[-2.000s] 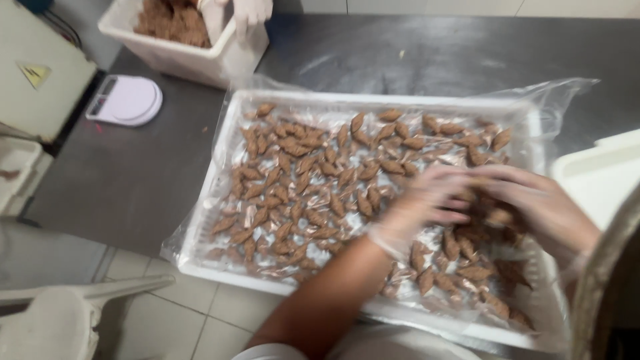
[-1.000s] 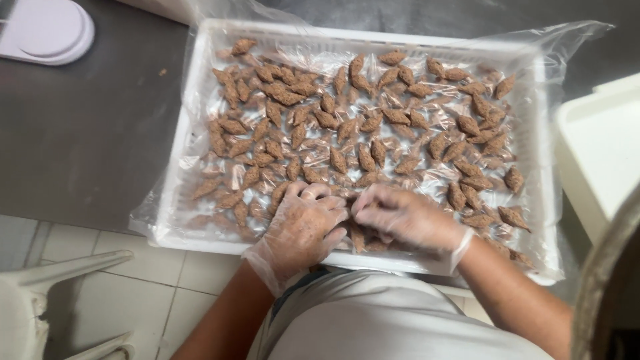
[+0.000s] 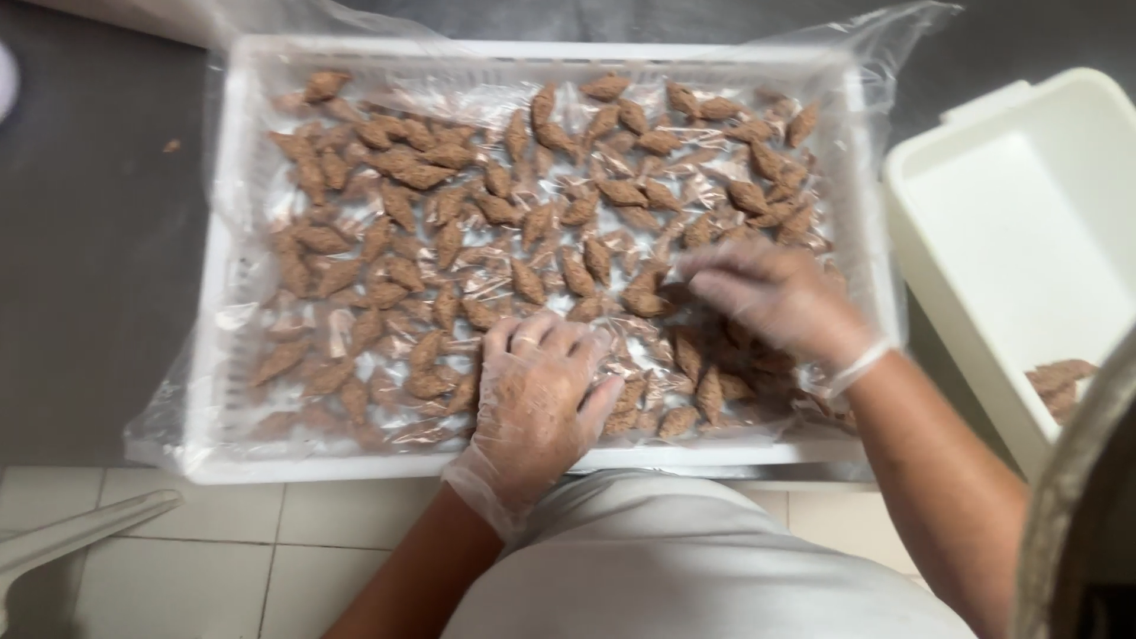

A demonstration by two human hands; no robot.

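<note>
Many brown, spindle-shaped croquettes (image 3: pixel 413 169) lie spread over clear plastic film inside a white plastic crate (image 3: pixel 328 469). The film (image 3: pixel 896 40) hangs out past the crate's corners. In a clear glove, my left hand (image 3: pixel 541 399) rests palm down on croquettes near the crate's front edge; whether its curled fingers hold one is hidden. My right hand (image 3: pixel 777 297), gloved too and blurred, is over the right half of the crate, fingertips beside a croquette (image 3: pixel 648 302). I cannot tell whether it grips anything.
Right of the crate stands a cream plastic tub (image 3: pixel 1003 213) with some brown mixture (image 3: pixel 1061 386) at its near end. The dark table (image 3: pixel 98 266) shows on the left, with a small crumb on it. A white plastic chair part (image 3: pixel 89 532) is at lower left over floor tiles.
My hands, close together at the crate's front edge a second ago, are now apart: the right one is farther right and deeper over the crate. The view has shifted right.
</note>
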